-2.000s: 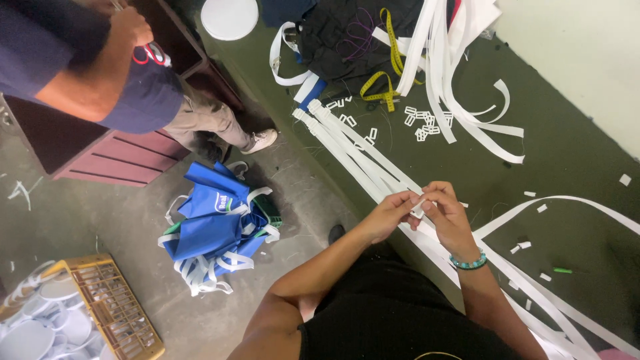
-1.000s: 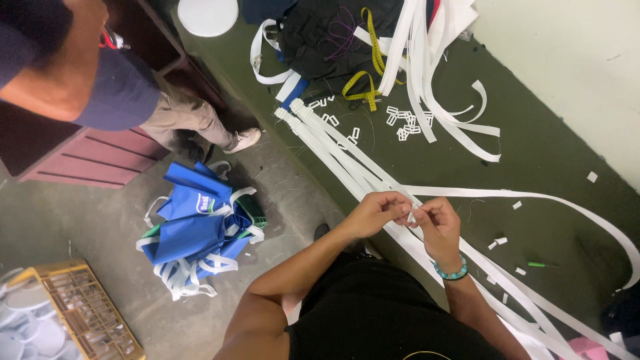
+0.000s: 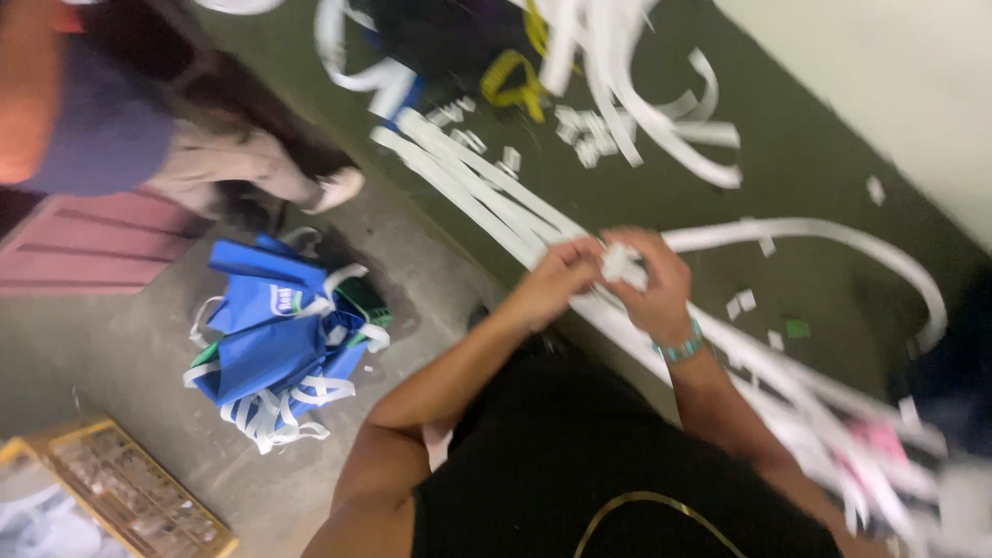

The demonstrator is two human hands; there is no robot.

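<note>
My left hand (image 3: 564,280) and my right hand (image 3: 655,283) meet over the green table, close to its near edge. Between their fingers is a small white piece (image 3: 621,263), blurred; it may be a strap end or a buckle. A beaded turquoise bracelet (image 3: 682,345) circles my right wrist. Long white webbing straps (image 3: 484,194) run diagonally under both hands. From beside my right hand another white strap (image 3: 806,227) curves off to the right. Small white plastic buckles (image 3: 587,136) lie in a loose group farther up the table.
A yellow measuring tape (image 3: 511,81) lies by dark cloth (image 3: 442,46) and more white straps (image 3: 604,70). Blue bags with white handles (image 3: 271,333) are heaped on the floor. Another person (image 3: 101,132) stands at the upper left. A yellow crate (image 3: 139,488) holds white pieces.
The white piece between my fingers shows larger and more openly than before. My hands stay together over the straps. The view has shifted slightly and blurred.
</note>
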